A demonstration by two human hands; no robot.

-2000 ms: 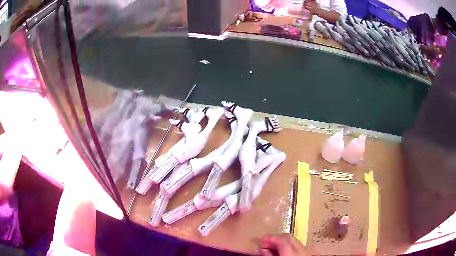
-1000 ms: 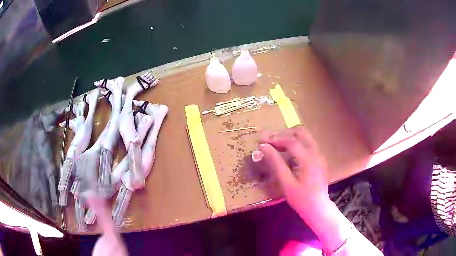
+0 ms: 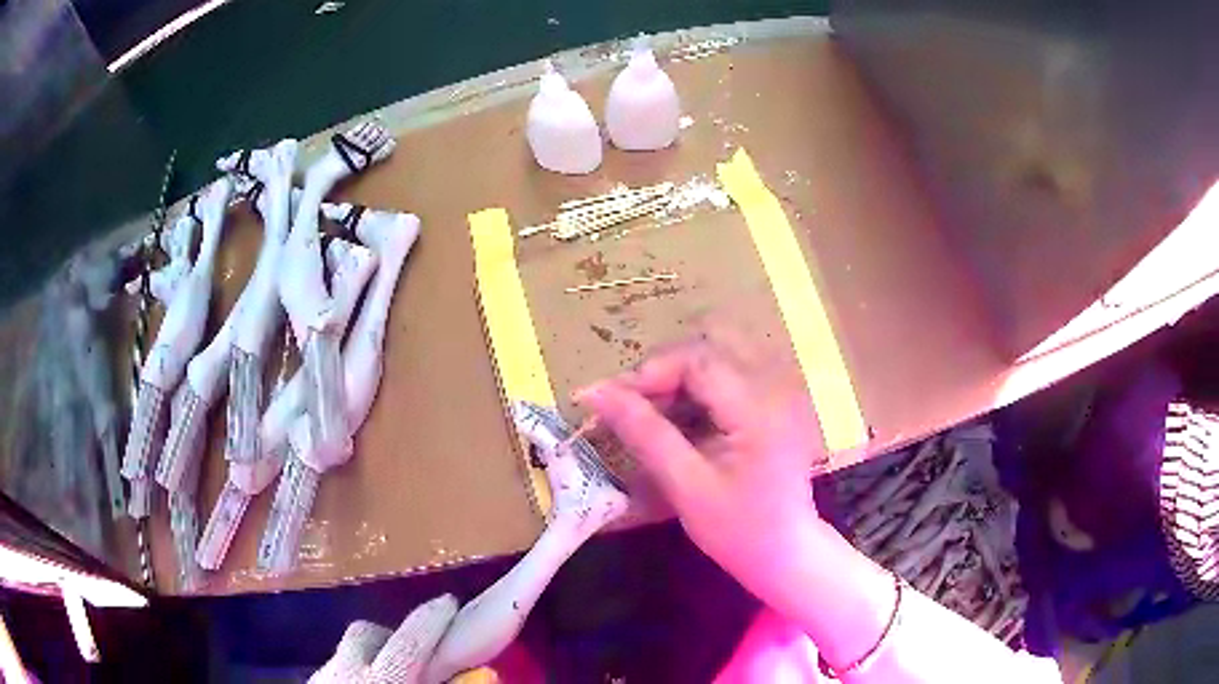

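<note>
My left hand, in a white knitted glove, is partly cut off by the bottom edge. It holds a pale leg-shaped piece that slants up to the right. The piece's foot end, with a dark band, lies over the lower part of the left yellow tape strip. My bare right hand pinches a thin pale stick at the foot end. Whether its tip touches is unclear. The small white pot does not show.
More leg-shaped pieces lie heaped at the left. A bundle of sticks, a lone stick and two white bottles are behind. Another yellow strip is at right. Grey pieces are heaped below the bench's right edge.
The view has swung right and down. My left hand now holds a leg-shaped piece before me. My right hand, seen at the small pot a second ago, is now at the piece's foot end.
</note>
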